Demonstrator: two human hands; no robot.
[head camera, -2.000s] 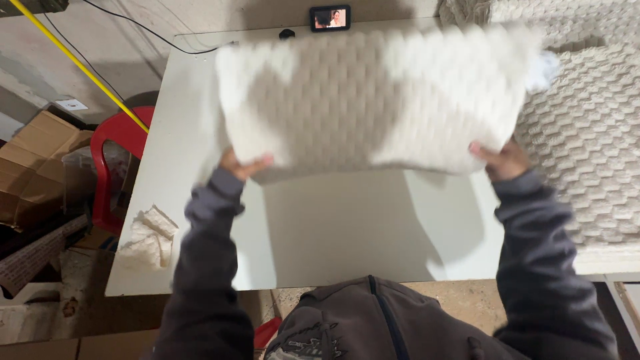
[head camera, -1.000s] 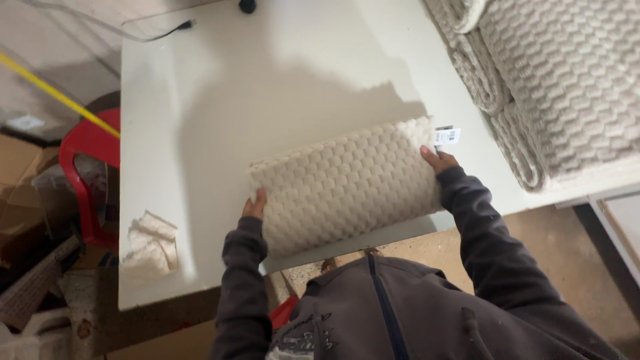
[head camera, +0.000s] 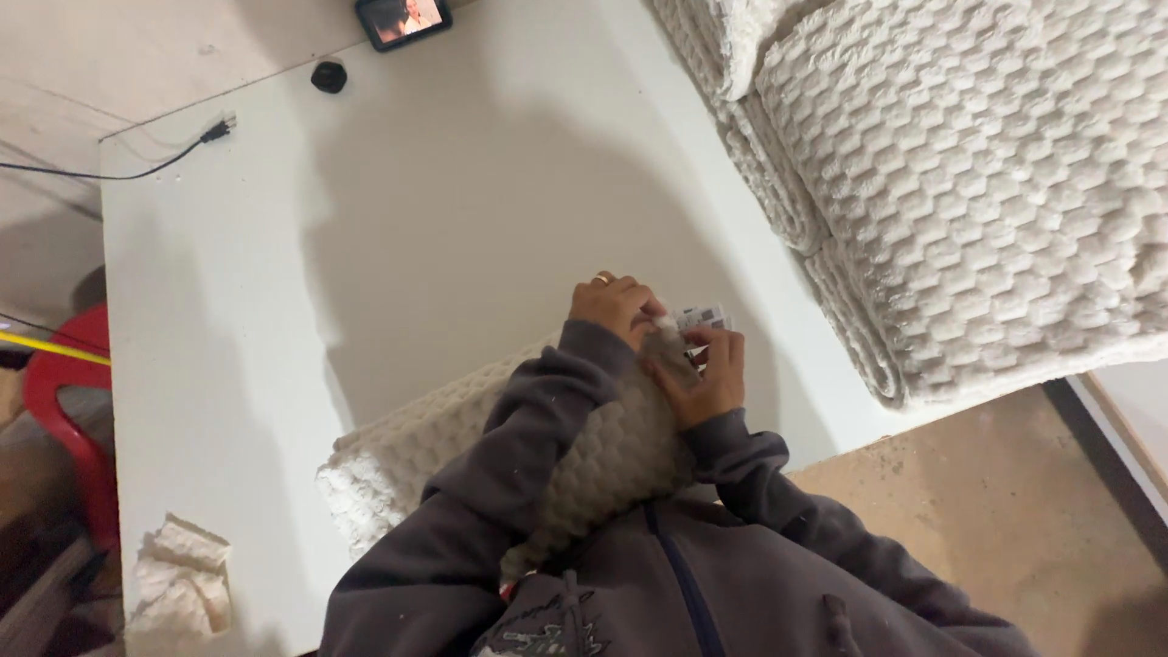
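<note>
A folded cream textured plush fabric piece (head camera: 602, 447) lies along the near edge of the white table (head camera: 511, 219), partly under my left forearm. My left hand (head camera: 618, 308), with a ring on one finger, pinches the fabric's far right corner. Close beside it, my right hand (head camera: 710, 376) holds the same corner from the right, thumb and fingers at the edge. White printed labels (head camera: 703, 318) stick out from that corner just beyond my fingers. What lies between my fingertips is partly hidden.
A stack of folded cream textured blankets (head camera: 967, 201) covers the table's right side. A phone (head camera: 403, 20), a small black object (head camera: 328, 77) and a plug on a cord (head camera: 217, 130) lie at the back. Crumpled cream scraps (head camera: 182, 579) lie front left, near a red chair (head camera: 68, 411).
My left hand has left the fabric's left side and come across to the labelled corner, beside my right hand. Earlier both hands held the raised fabric, then lowered it to the near edge.
</note>
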